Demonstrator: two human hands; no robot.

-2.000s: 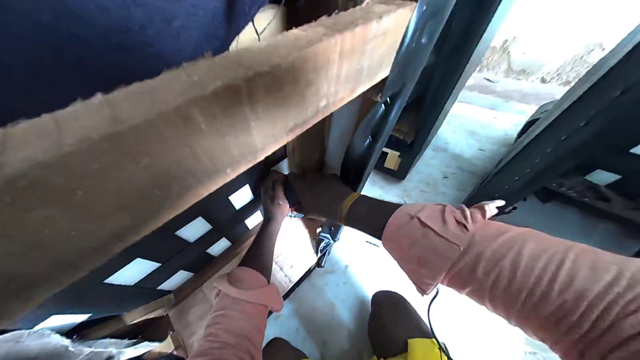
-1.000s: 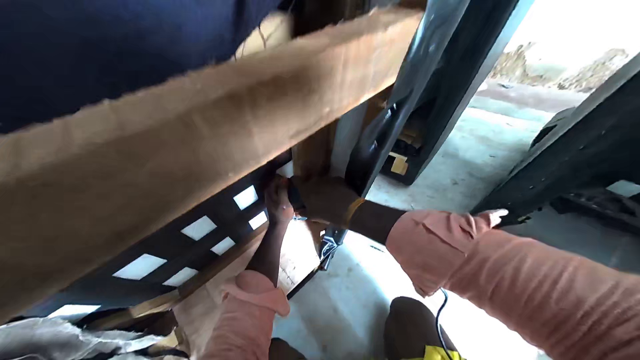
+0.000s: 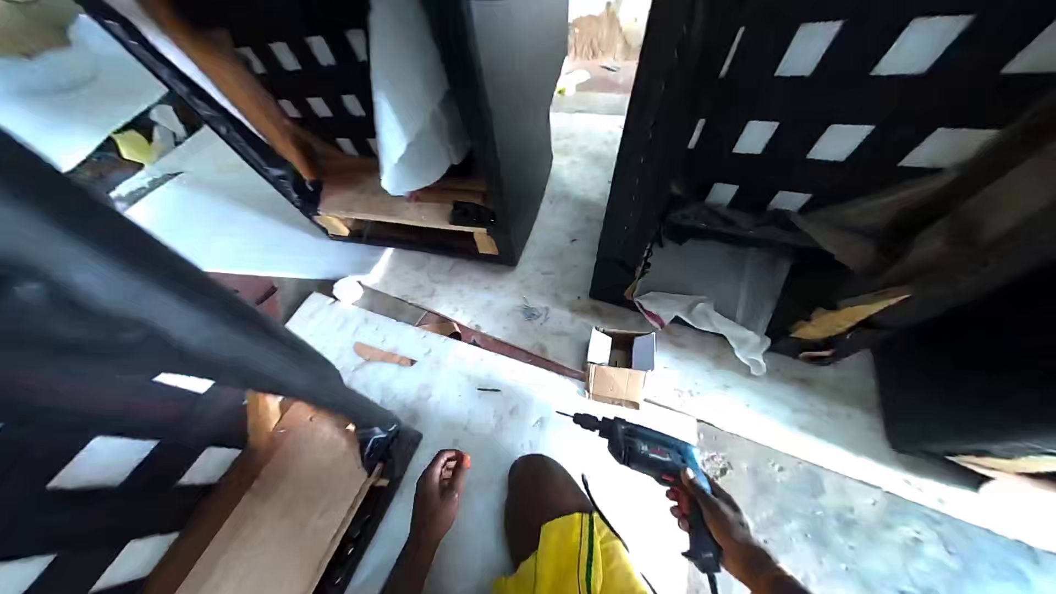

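My right hand grips the handle of a corded power drill, whose thin bit points left, above the floor. My left hand is low beside my knee, its fingers curled round a small orange object that shows at the fingertips. To its left stands an upholstered furniture frame with black webbing and a wooden board along its base. A small open cardboard box sits on the floor beyond the drill.
Two more black furniture frames with webbing stand ahead, left and right. White cloth spills from the right one. A wood scrap and a thin dark piece lie on the floor sheet. The drill's cable runs down from its handle.
My hands, earlier close together beside the wooden beam and webbing, are now apart and lower. My right hand now holds the drill in plain sight. The view has swung widely.
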